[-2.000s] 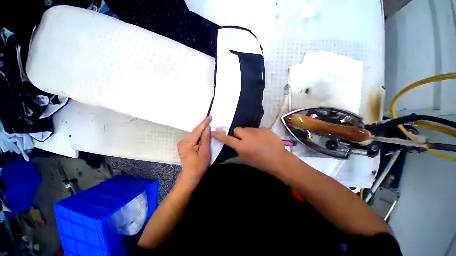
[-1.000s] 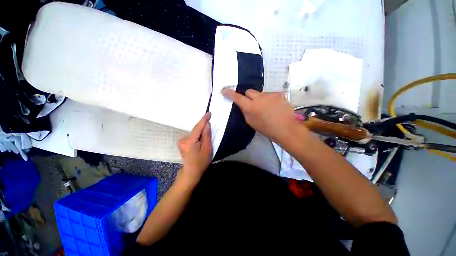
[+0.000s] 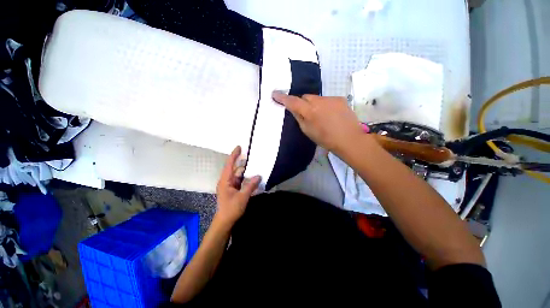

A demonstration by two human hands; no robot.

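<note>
A garment piece with a long white band (image 3: pixel 268 129) and a plain black section (image 3: pixel 289 150) lies across the right end of the off-white sleeve board (image 3: pixel 151 78). A thin dark line runs along the band's left edge. Its black speckled cloth (image 3: pixel 205 24) stretches behind the board. My left hand (image 3: pixel 234 189) holds the band's near end, with fingers and thumb at its edge. My right hand (image 3: pixel 319 117) lies over the black section, a fingertip pressing on the band. A small pink-red tip (image 3: pixel 365 127) shows beside my right hand; what it belongs to is hidden.
A steam iron (image 3: pixel 416 147) lies right of my right forearm, partly hidden, by a scorched white cloth (image 3: pixel 398 90). Yellow and black hoses (image 3: pixel 512 135) run off right. Black-and-white garment pieces (image 3: pixel 60 126) heap at left. A blue crate (image 3: pixel 114 264) is on the floor.
My right hand has moved up along the band, away from my left hand. My left hand has shifted down slightly and its thumb has spread. The black section lies flatter.
</note>
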